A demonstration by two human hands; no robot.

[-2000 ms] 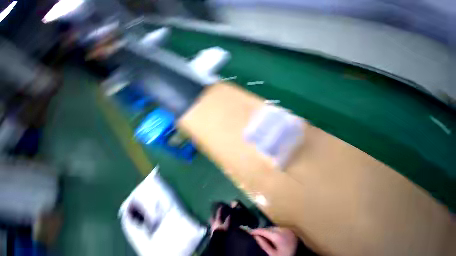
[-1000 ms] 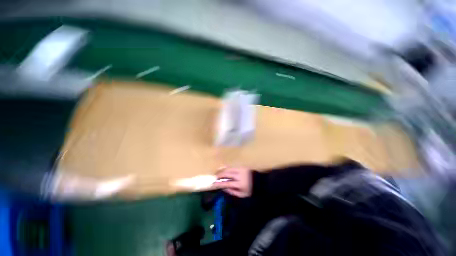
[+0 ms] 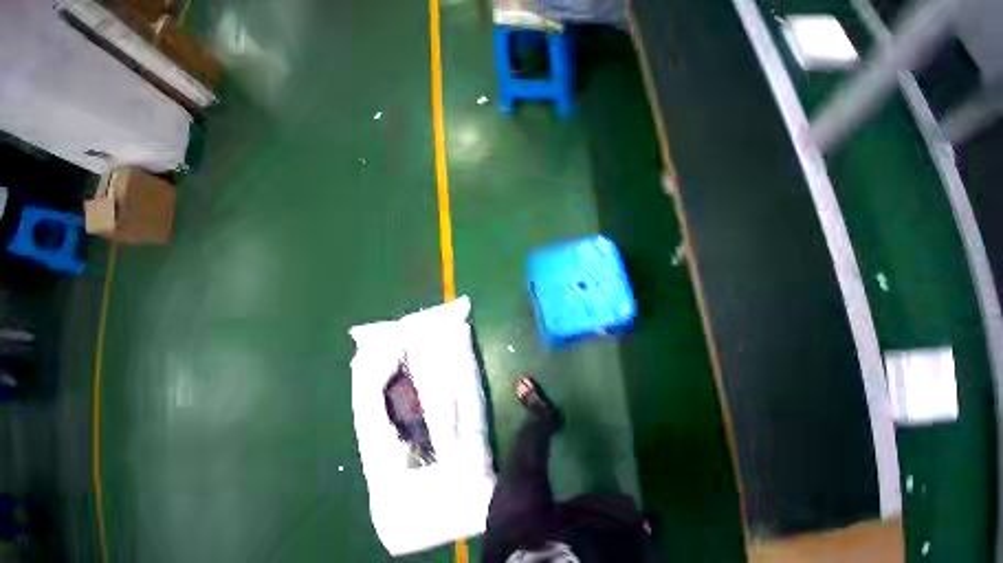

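Observation:
A dark-clothed limb reaches forward from my body at the bottom and ends in a small pinkish patch (image 3: 528, 388); it is too small to tell whether this is my left hand. A tiny pale spot shows at the right side of my dark clothing, possibly part of my right hand. No held item can be made out. Nearest in front, a white sack (image 3: 449, 385) with a dark, reddish-brown patch lies on the green floor at left. A blue square stool (image 3: 581, 288) stands ahead, right of the sack.
A dark bench surface (image 3: 770, 286) runs along the right, with brown cardboard (image 3: 830, 544) at its near end. Beyond it, a white box (image 3: 922, 386) and another white item (image 3: 820, 42) lie on the green belt. A second blue stool (image 3: 535, 88) and an open carton (image 3: 143, 207) stand farther off.
The view has swung left and down, away from the cardboard worktop, to the floor, sack and stools. The hand seen at the cardboard's edge a second ago no longer shows clearly.

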